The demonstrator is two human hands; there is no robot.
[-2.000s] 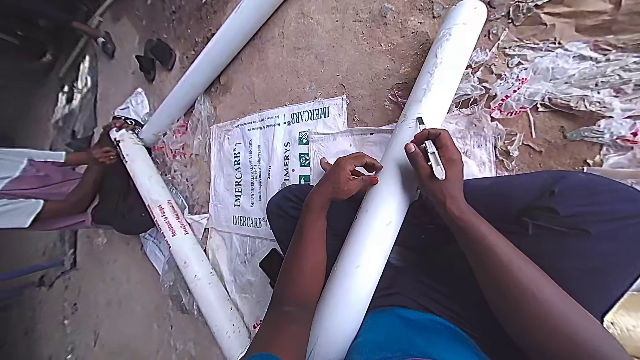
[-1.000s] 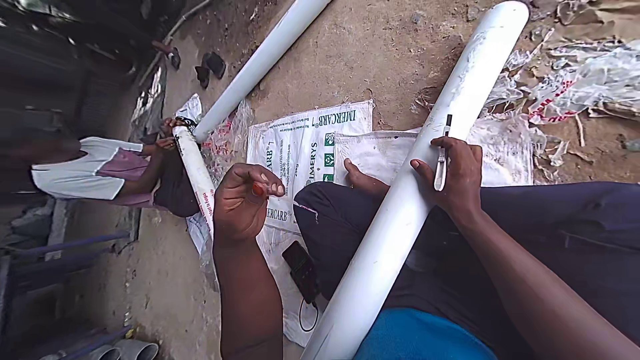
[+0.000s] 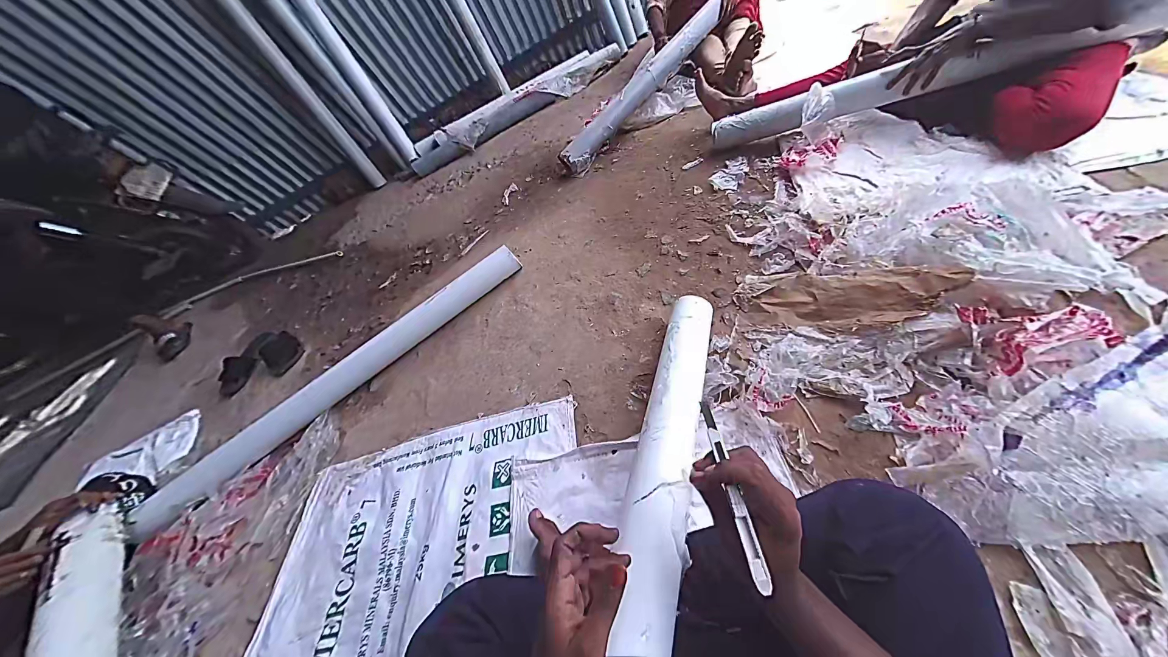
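A white plastic-wrapped pipe [image 3: 671,429] slants up from between my legs across a printed woven sack [image 3: 401,511]. My right hand [image 3: 753,502], on the pipe's right side, grips a utility knife [image 3: 741,520]; its dark tip points up beside the pipe. On the left, my left hand [image 3: 579,575] has its fingers apart and slightly curled at the pipe's edge; whether it touches the pipe is unclear. The wrap looks creased and loose between my hands.
Another pipe [image 3: 365,383] lies at the left, near a co-worker's hands [image 3: 36,538]. Crumpled plastic film [image 3: 949,210] spreads over the right. Co-workers sit at the top with pipes [image 3: 803,114], [image 3: 639,91]. Pipes lean on a corrugated metal wall [image 3: 219,91]. Dark shoes [image 3: 260,360] lie at the left.
The view has swung up and to the right. My left hand, raised left of the pipe one second ago, is now beside it. The knife has stayed in my right hand.
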